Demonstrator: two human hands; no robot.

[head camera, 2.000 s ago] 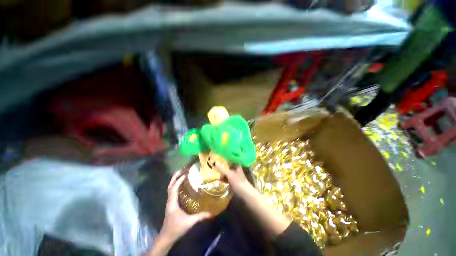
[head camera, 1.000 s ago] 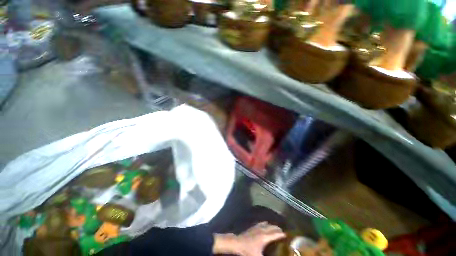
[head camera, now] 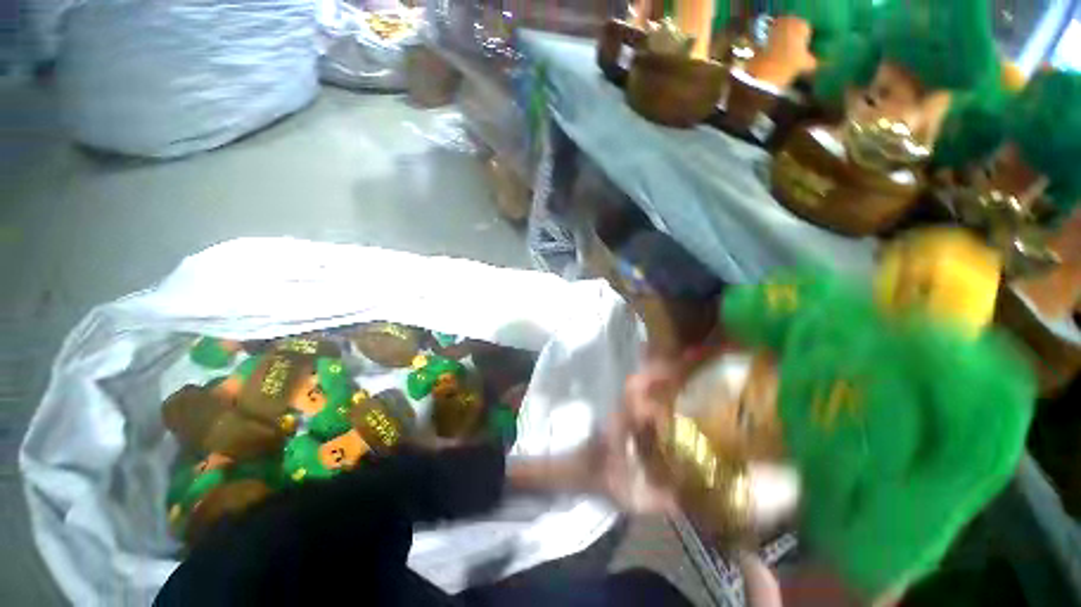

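A plush potted tree [head camera: 907,427] is held close to the camera, tilted with its green crown to the right. It is blurred. Its yellow tip [head camera: 942,279] is at the top, and gold shows on the brown pot at its left end. My left hand [head camera: 634,445], in a black sleeve, is closed round the pot. A bit of skin at the bottom edge below the pot appears to be my right hand [head camera: 759,581]; the rest is hidden or cut off, so its grip cannot be told.
An open white sack [head camera: 225,279] at the left holds several potted trees [head camera: 243,415]. A covered bench [head camera: 664,166] runs along the right with rows of potted trees, gold ingots [head camera: 889,142] on their pots. Large white sacks [head camera: 190,83] stand on the floor behind.
The view has swung left, away from the gold-filled carton to the sack. The held tree has come up from the lower right and is nearer the camera, with my left hand still on its pot.
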